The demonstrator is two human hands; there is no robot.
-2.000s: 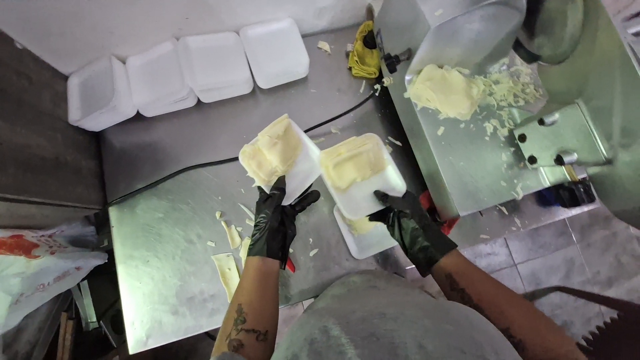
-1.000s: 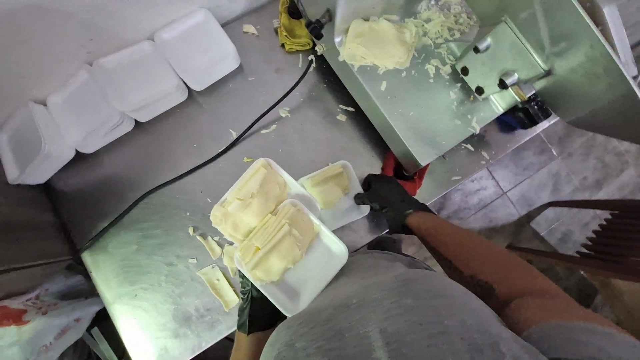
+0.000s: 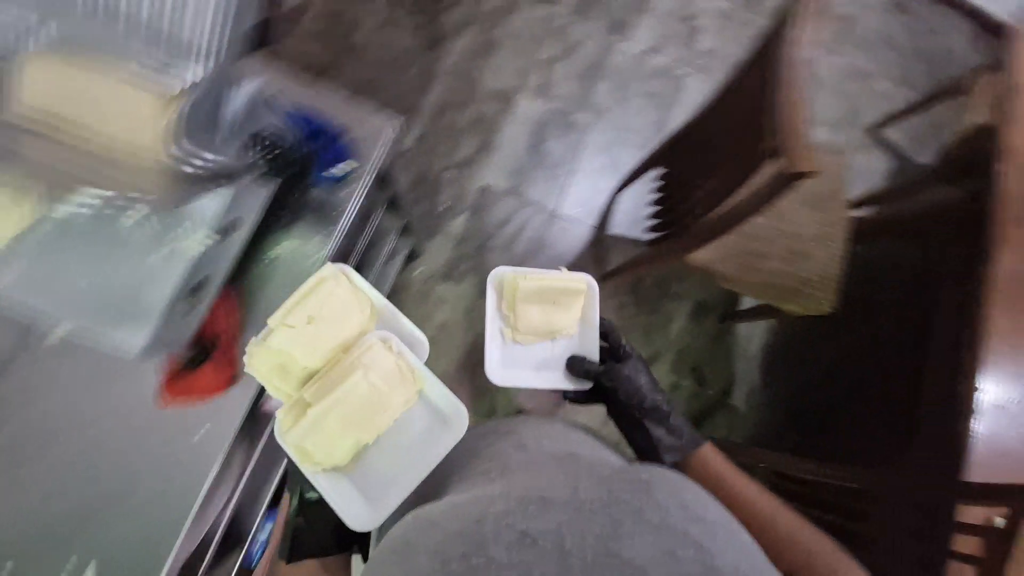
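Observation:
My right hand point(image 3: 636, 400), in a black glove, grips the lower right corner of a white foam tray point(image 3: 528, 368) with folded cheese slices point(image 3: 546, 306) on it. My left hand point(image 3: 320, 512), also black-gloved and mostly hidden, is under two more white foam trays. The lower of these, a foam tray point(image 3: 400, 456), bears a pile of cheese slices point(image 3: 352, 404). It overlaps the other foam tray point(image 3: 404, 324), which carries another pile of cheese slices point(image 3: 320, 320). Both of these trays are left of the one in my right hand.
A steel table point(image 3: 104, 464) and a blurred slicing machine point(image 3: 144, 256) with a block of cheese point(image 3: 96, 104) are at the left. A red object point(image 3: 204, 352) lies beside the machine. Wooden chairs point(image 3: 720, 144) stand on the floor at the right, near a dark table point(image 3: 880, 352).
The view has swung far right, from the steel table to the floor and chairs. The third tray, close to the left-hand pair one second ago, is now apart from them in my right hand.

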